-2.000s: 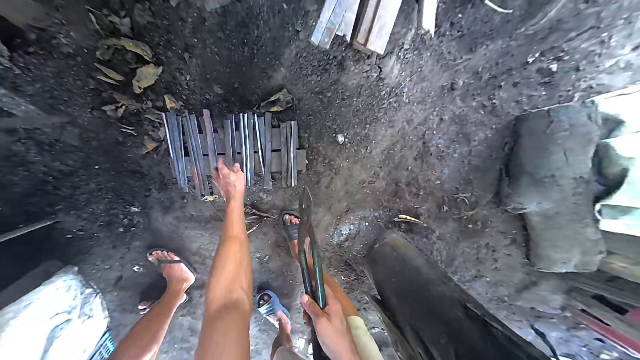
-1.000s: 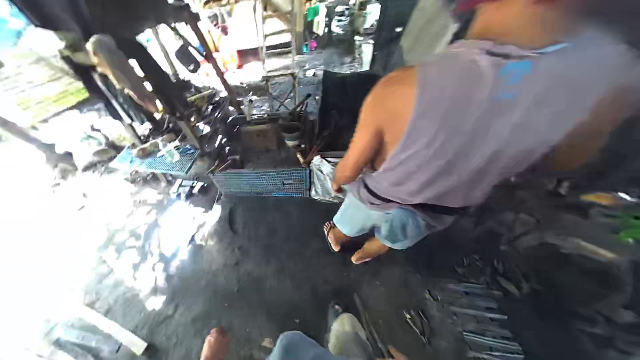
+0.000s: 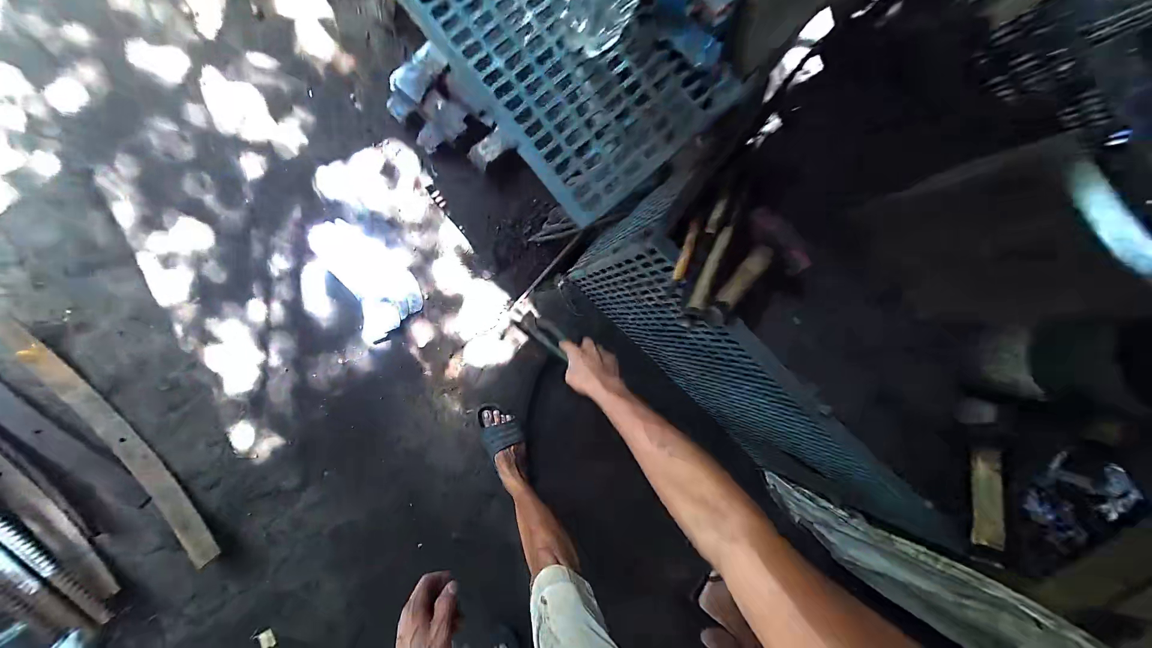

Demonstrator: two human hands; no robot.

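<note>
My right hand (image 3: 592,367), at the end of the outstretched arm, grips the green handles of a long hand tool (image 3: 543,335), perhaps tongs or shears. The tool's far end lies in bright sunlight beside a blue plastic mesh panel (image 3: 666,337), where its exact shape is washed out. Low in the view is my left hand (image 3: 429,612), partly cut off by the bottom edge, with its fingers loosely bent and nothing visible in them. A sandalled foot (image 3: 500,434) stands on the dark ground between the hands.
Another blue plastic grate (image 3: 576,99) juts out at the top, with plastic on it. Wooden-handled tools (image 3: 720,261) lean inside the mesh panel. A curved wooden strip (image 3: 126,450) and metal pieces lie at the left. A sheet edge (image 3: 900,558) runs along the lower right.
The view has swung away from the slatted metal pieces and the other person to the blue mesh panels. My right hand, holding the tool two seconds ago, now reaches forward with it.
</note>
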